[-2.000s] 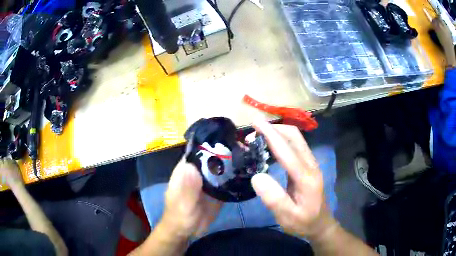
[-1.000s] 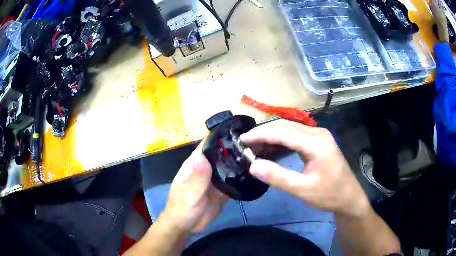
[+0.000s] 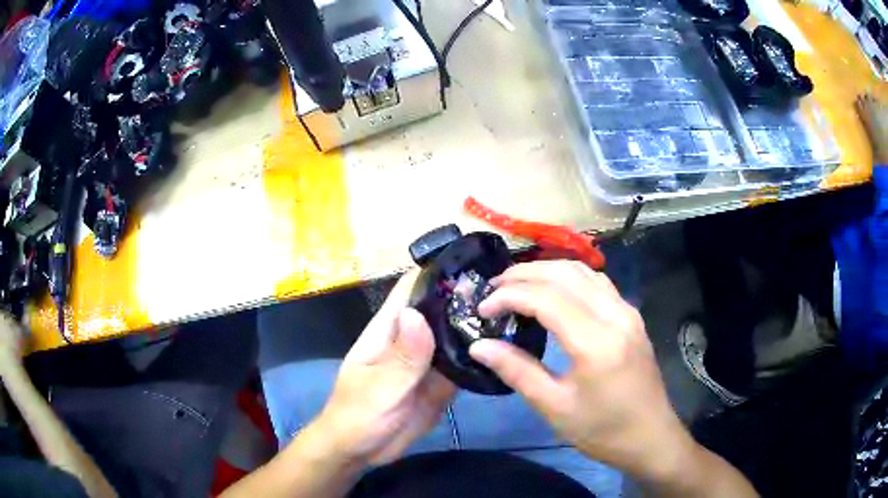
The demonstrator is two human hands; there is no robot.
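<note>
A round black camera housing (image 3: 465,255) with a small black tab at its upper left is held over the lap at the bench edge, its open cavity facing up. My left hand (image 3: 389,374) grips the housing from the left and below, thumb on the rim. A small silvery circuit board (image 3: 467,300) lies in the cavity. My right hand (image 3: 584,360) has its fingertips and thumb on the board, partly hiding it. A little red shows beside the board.
A red-handled tool (image 3: 545,233) lies at the bench edge. The screw feeder (image 3: 375,112) stands behind, with a black electric screwdriver (image 3: 307,53) over it. A clear blister tray (image 3: 652,117) and black units (image 3: 755,58) are at right. Part-built housings (image 3: 146,73) pile at left. Others' arms show at both sides.
The housing has turned so its cavity faces up and its tab sits at the upper left. The board has gone from beside the cavity into it, with my right fingers on it.
</note>
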